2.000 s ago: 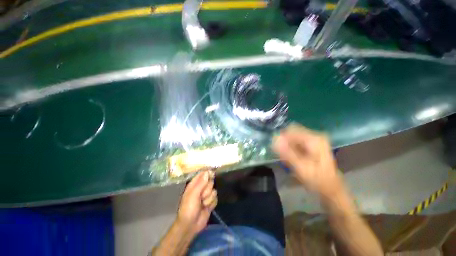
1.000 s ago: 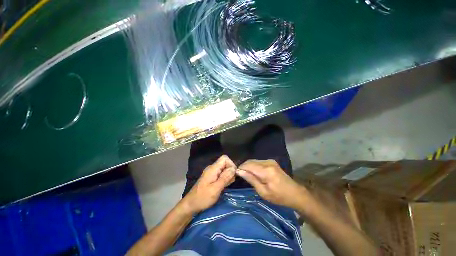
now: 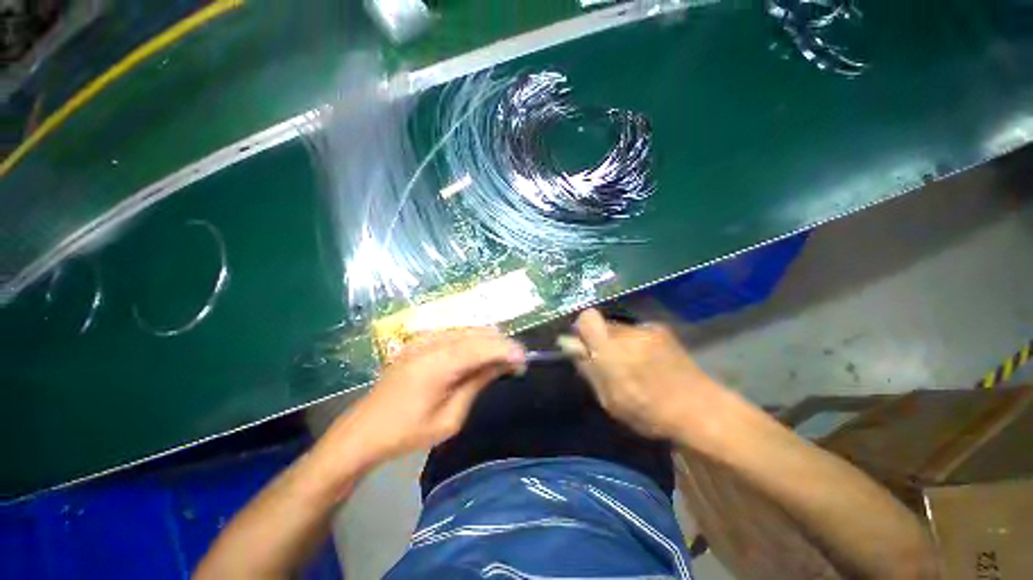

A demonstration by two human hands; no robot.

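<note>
My left hand and my right hand are bare and face each other just off the near bench edge, above the lap. A short thin purple-silver wire runs between their fingertips, pinched at both ends. Whether it is inside clear sleeving cannot be told. The dark wire coil lies on the green bench, with pale clear strands curving along its left side. Straight whitish tubing lies left of these. The cream taped-down pad is at the near edge, partly behind my left hand.
Thin pale loops lie on the bench at the left. A small wire bunch lies at the far right. A pale metal rail crosses behind. Blue bins and brown cartons stand below.
My hands were together lower over the lap; now they are nearer the bench edge and slightly apart, with wire showing between them. The view has also shifted.
</note>
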